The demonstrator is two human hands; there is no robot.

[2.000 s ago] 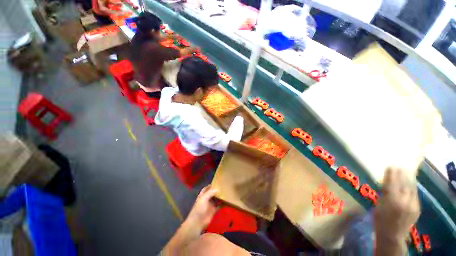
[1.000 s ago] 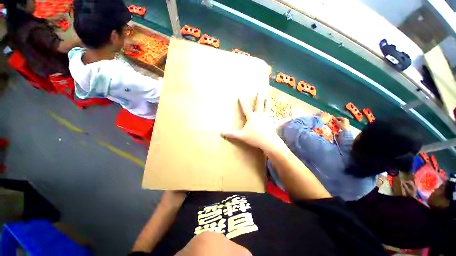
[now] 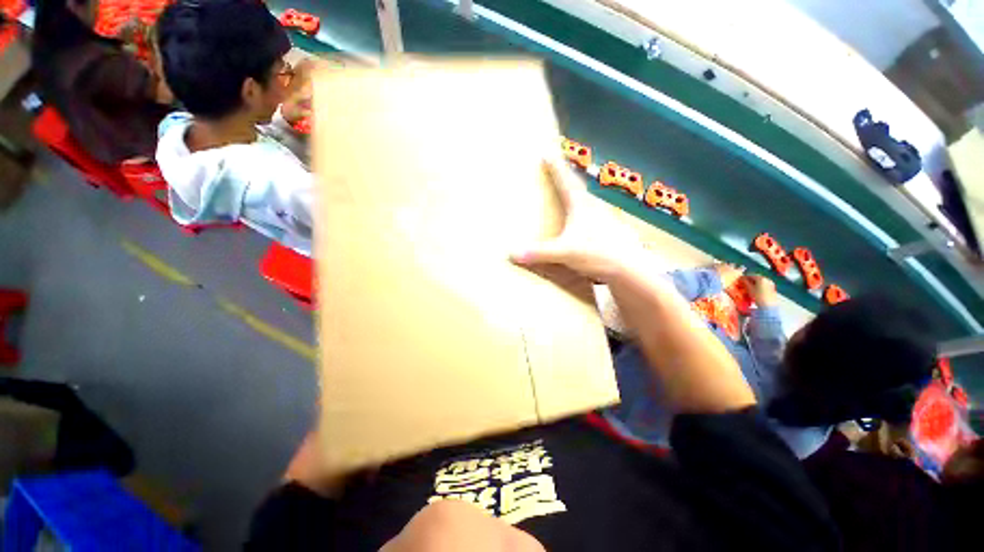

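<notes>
A large plain tan cardboard sheet (image 3: 432, 259) is held tilted in front of my chest. My right hand (image 3: 583, 237) grips its right edge, thumb on the face and fingers towards the upper edge side. My left hand (image 3: 310, 464) is at the lower left corner, mostly hidden behind the cardboard; its fingers do not show. Whether the open box is under the sheet cannot be seen.
Orange controller housings (image 3: 622, 178) lie spaced on the green conveyor (image 3: 712, 178) beyond the sheet. A person in a white hoodie (image 3: 232, 178) sits left, a dark-haired person (image 3: 858, 361) right. A blue stool-like object (image 3: 92, 515) stands lower left.
The view has swung right since the first frame, where my left hand held an open box and my right hand a raised sheet. Since the second frame, the cardboard has tilted and shifted slightly left.
</notes>
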